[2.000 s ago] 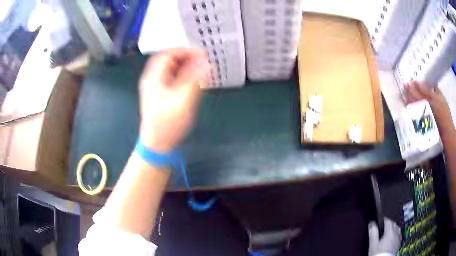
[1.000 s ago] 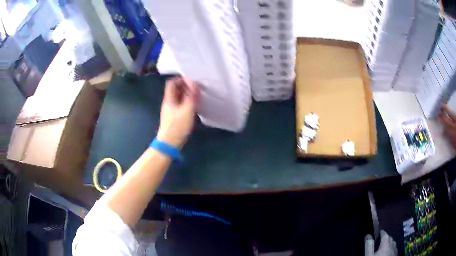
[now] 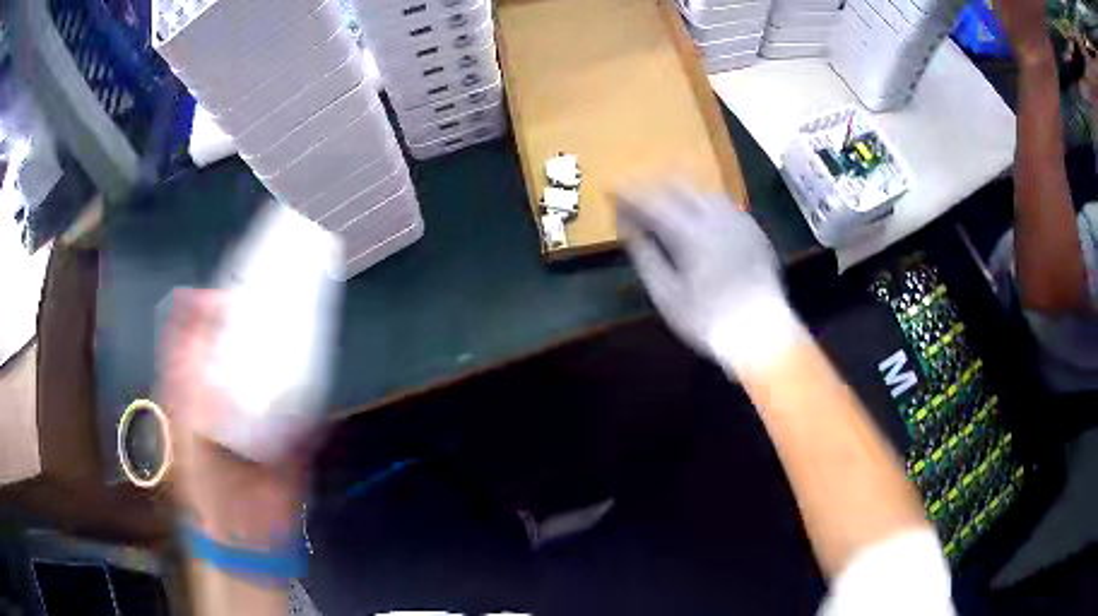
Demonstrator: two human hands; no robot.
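Observation:
My bare left hand [image 3: 217, 397], blurred, holds a white plastic housing [image 3: 279, 325] above the left part of the mat, in front of a leaning stack of white housings [image 3: 325, 157]. My gloved right hand [image 3: 710, 259] is over the front right corner of the brown cardboard tray [image 3: 602, 84]. Its fingertips are blurred and point down, and I cannot tell if they hold anything. Several small white components [image 3: 560, 199] lie at the tray's front left. The tray corner under the glove is hidden.
A second housing stack [image 3: 440, 72] stands behind. A filled housing [image 3: 849, 175] with a board sits on the white surface at right. The board bin [image 3: 897, 375] marked M is at lower right. A tape roll [image 3: 145, 443] lies at left. Another person's arm [image 3: 1045, 181] is at far right.
My left hand has moved down and left from the stack and now holds a housing. My gloved right hand has come up from the lower right to the tray. The view has shifted right.

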